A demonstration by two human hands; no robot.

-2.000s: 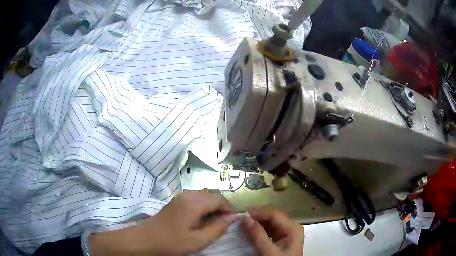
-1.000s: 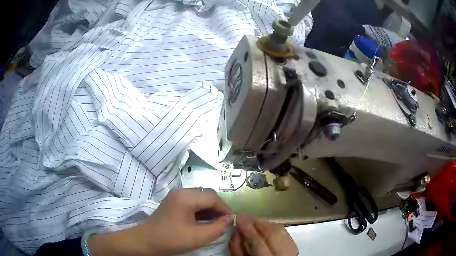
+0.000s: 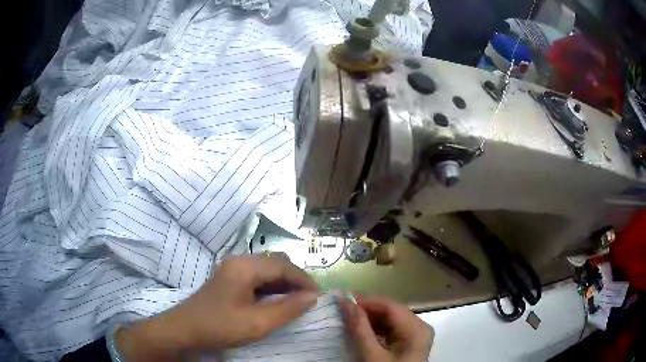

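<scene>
A white striped garment piece (image 3: 301, 334) lies between my two bare hands at the bottom of the view. My left hand (image 3: 244, 300) pinches its upper left edge, and my right hand (image 3: 386, 329) pinches its upper right edge near the fold. Both hands are just in front of the lit needle area of the sewing machine (image 3: 453, 127); the piece is not under the needle. The cloth's lower part is cut off by the picture's edge. A large heap of the same striped cloth (image 3: 234, 78) lies left of the machine.
Dark snips (image 3: 445, 253) and black shears (image 3: 513, 279) lie on the machine bed (image 3: 382, 286) under the arm. A small brown square (image 3: 533, 319) is beside the shears on the white table (image 3: 489, 339). Red material (image 3: 630, 258) and paper scraps (image 3: 610, 295) are at right.
The hands have spread apart from their close pinch, with more striped cloth now showing between them. The view has shifted slightly, so the machine appears further left.
</scene>
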